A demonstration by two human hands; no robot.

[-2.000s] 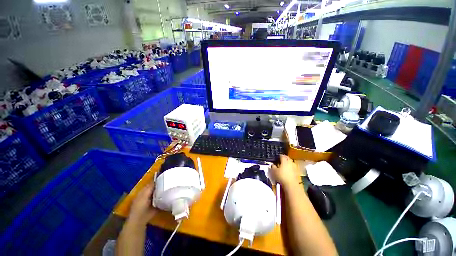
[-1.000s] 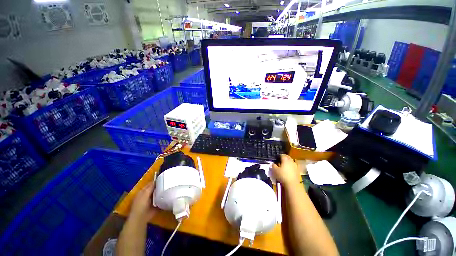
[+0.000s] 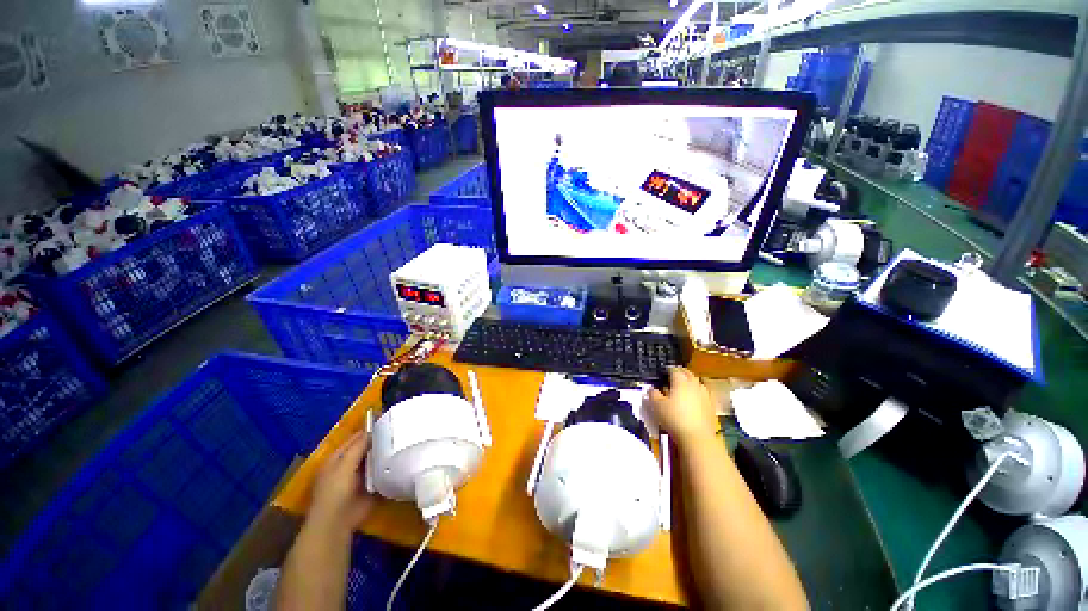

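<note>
Two white PTZ dome cameras stand on the orange tabletop point(image 3: 507, 477), black fronts facing the monitor. My left hand point(image 3: 344, 480) lies against the left side of the left camera point(image 3: 426, 444). My right hand point(image 3: 682, 408) is beyond the upper right side of the right camera point(image 3: 599, 492), its fingertips near the black front and the keyboard; what they touch is hard to make out. White cables run from both cameras over the near edge. The monitor point(image 3: 644, 179) shows a tilted live picture with red digits.
The keyboard point(image 3: 567, 347) and white power supply point(image 3: 442, 290) stand behind the cameras. A black mouse point(image 3: 767, 477) is right of my right forearm. Blue crates point(image 3: 155, 477) are on the left. More cameras point(image 3: 1036, 468) and a black box point(image 3: 937, 358) are on the green bench.
The monitor's picture has gone from blurred to sharp, and its red digits now appear tilted and shifted. The left camera's black front has turned slightly. Both hands stay nearly in place.
</note>
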